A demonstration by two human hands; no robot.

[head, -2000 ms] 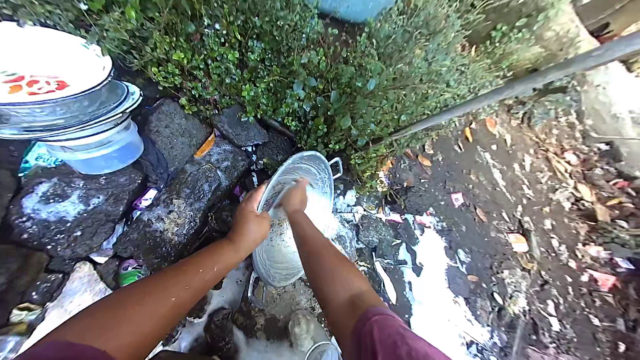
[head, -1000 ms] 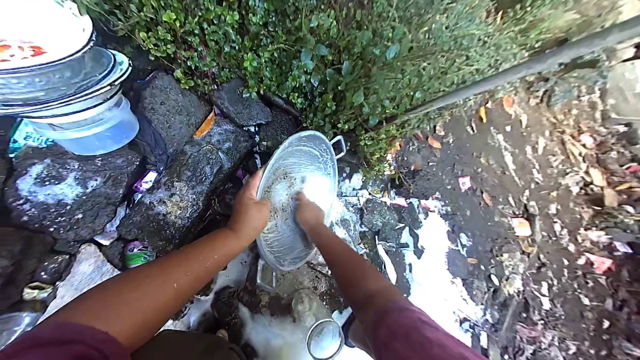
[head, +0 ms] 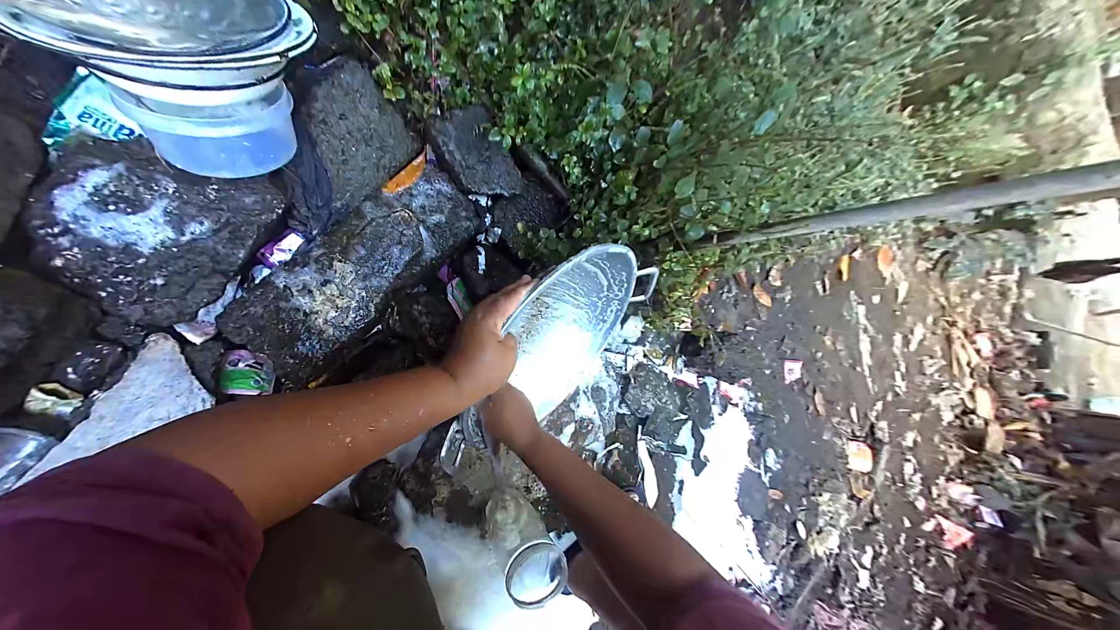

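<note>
A two-handled metal pan (head: 573,319), streaked with suds inside, is tilted over wet stones at the centre. My left hand (head: 484,344) grips its left rim, fingers behind the edge. At the pan's lower left edge is my right hand (head: 508,418), its fingers largely hidden, so whether it holds a scrubber cannot be told. One loop handle (head: 645,285) sticks out at the upper right, the other (head: 452,446) at the lower left. Below my hands, a clear cup or glass (head: 535,573) stands near foamy water (head: 464,569).
Stacked basins and plates (head: 219,70) with a translucent plastic tub (head: 223,131) beneath rest on dark rocks (head: 157,227) at upper left. A crushed can (head: 246,373) lies between stones. Shrubs (head: 665,122) and a long pole (head: 927,206) border the littered mud (head: 787,350).
My right hand has moved from inside the pan to its lower left edge. My left hand still grips the rim. The view has shifted.
</note>
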